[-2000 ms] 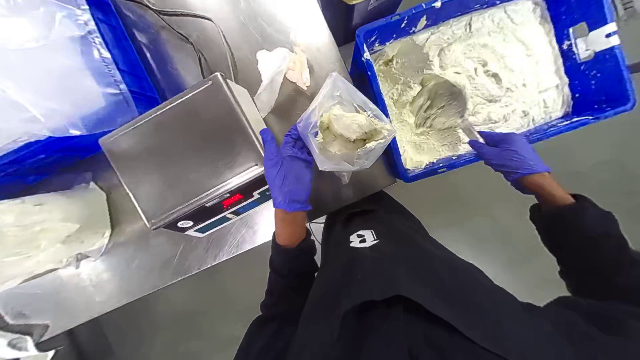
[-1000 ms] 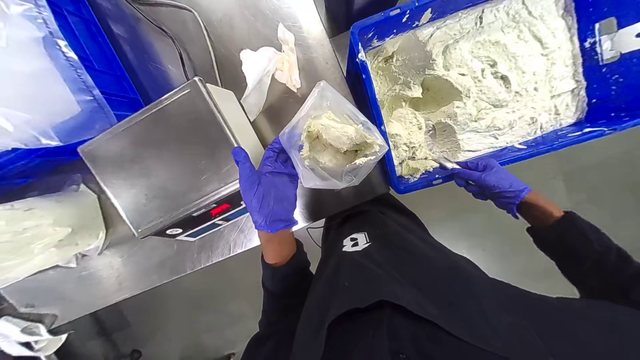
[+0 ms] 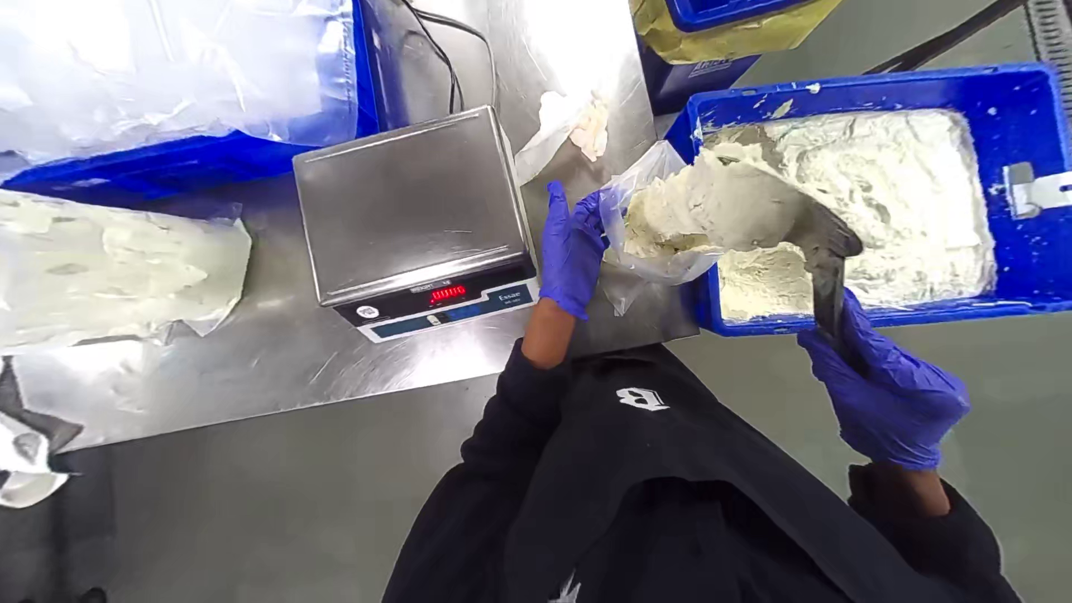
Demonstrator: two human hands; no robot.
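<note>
My gloved left hand (image 3: 573, 251) grips the rim of a clear plastic bag (image 3: 624, 205) that is partly filled with a pale, thick batter-like mass. In my gloved right hand (image 3: 888, 385) is the handle of a scoop (image 3: 821, 230), its head coated and heaped with the same mass. The scoop's head lies over the bag's mouth. Behind it, a blue plastic tub (image 3: 1026, 117) holds a wide layer of the pale mass (image 3: 888, 201), dug out at its left side. Left of my left hand stands a digital bench scale (image 3: 410, 209) with a bare steel platform and a lit red display.
A steel table (image 3: 293, 368) carries the scale, a crumpled film with pale residue (image 3: 557, 126) and a filled clear bag (image 3: 109, 268) at the left. A blue crate lined with clear plastic (image 3: 360, 75) stands at the upper left. Cables (image 3: 456, 59) run behind the scale.
My right hand has lifted the scoop out of the tub, loaded, and brought it left to the bag. My left hand still holds the bag beside the tub.
</note>
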